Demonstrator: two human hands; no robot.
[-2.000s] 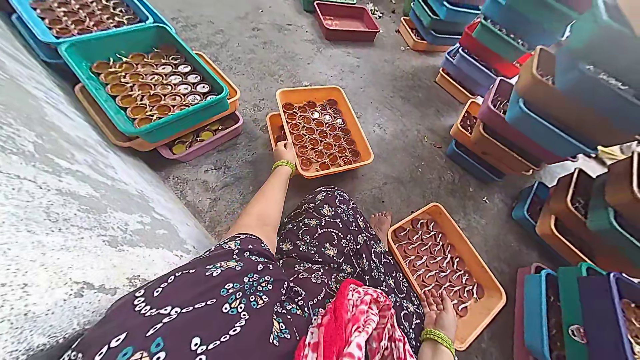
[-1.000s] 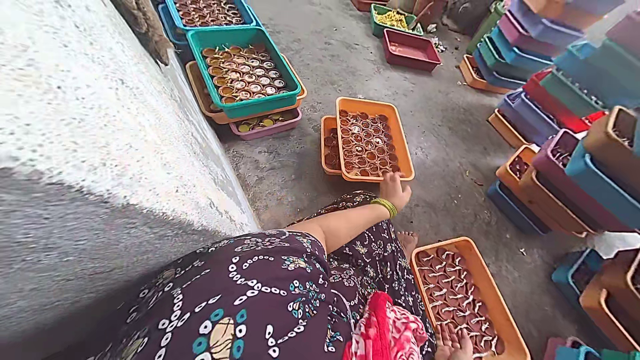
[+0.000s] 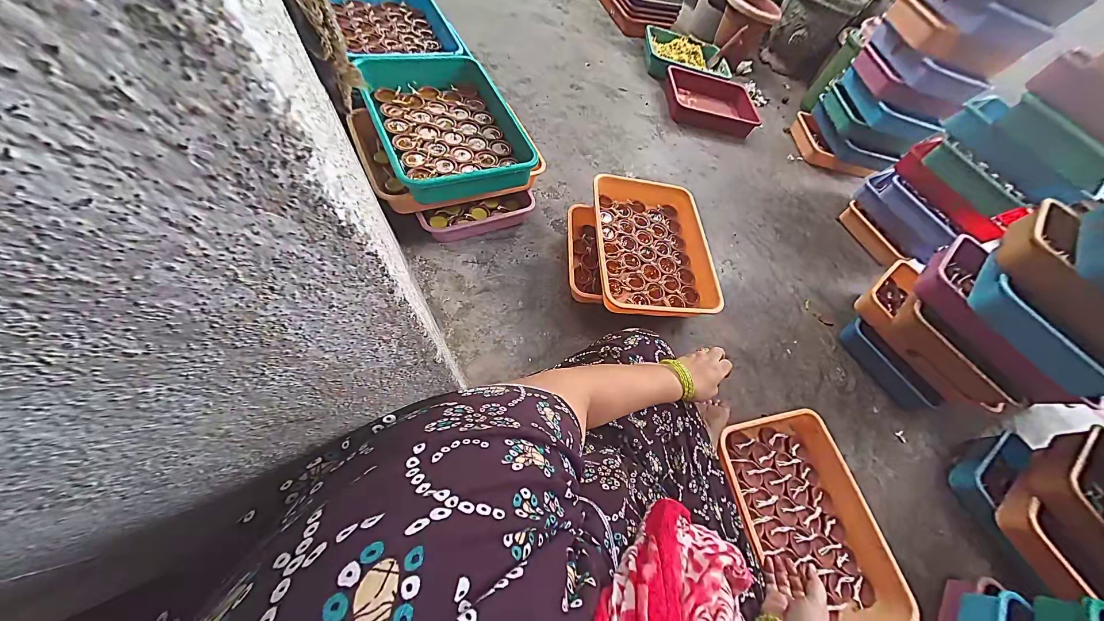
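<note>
My left hand (image 3: 709, 371), with yellow-green bangles at the wrist, is above the floor between two orange trays, its fingers loosely curled; whether it holds something cannot be made out. Ahead of it an orange plastic tray (image 3: 703, 250) of small round clay lamps (image 3: 647, 254) rests over another orange tray (image 3: 583, 293). My right hand (image 3: 793, 586) lies palm up at the near edge of the right-hand orange tray (image 3: 871, 535), with no object seen in it. That tray holds reddish clay lamps with white wicks (image 3: 798, 496).
A teal tray (image 3: 466, 183) of filled lamps tops a stack by the rough wall (image 3: 216, 216). Tall stacks of coloured trays (image 3: 992, 293) line the right side. Farther off are a dark red tray (image 3: 711, 103) and a green tray (image 3: 660, 65) with yellow pieces.
My left hand has moved from the orange tray of round lamps back towards the tray of wicked lamps. The right hand stays by its tray. The view has shifted.
</note>
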